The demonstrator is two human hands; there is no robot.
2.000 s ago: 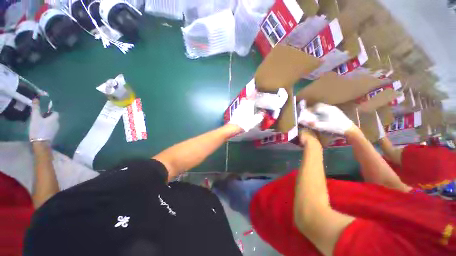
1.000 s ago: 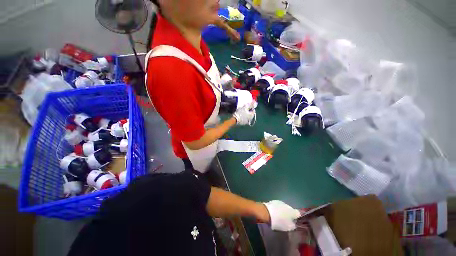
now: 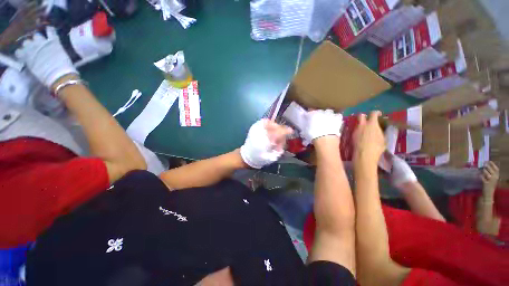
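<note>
An open retail box (image 3: 340,75) with a raised brown flap stands at the front edge of the green bench. My left hand (image 3: 262,144), in a white glove with bare fingertips, grips the left edge of the box. My right hand (image 3: 321,125), also in a white glove, is over the box opening against a white piece (image 3: 297,115). Its fingertips are hidden, so its hold cannot be told. Something red shows low in the box between my hands.
A label strip (image 3: 190,104) and a yellowish roll (image 3: 178,75) lie left on the bench (image 3: 223,72). Clear air-column bags (image 3: 279,19) lie behind. Red-white boxes (image 3: 410,47) stand right. A worker's gloved hand (image 3: 47,58) is by a white-red product (image 3: 89,42); another worker's bare hand (image 3: 369,137) is close right.
The view has swung back from the blue basket and the worker at left to the boxes. My right hand, not seen a second ago, is now at the open box beside my left.
</note>
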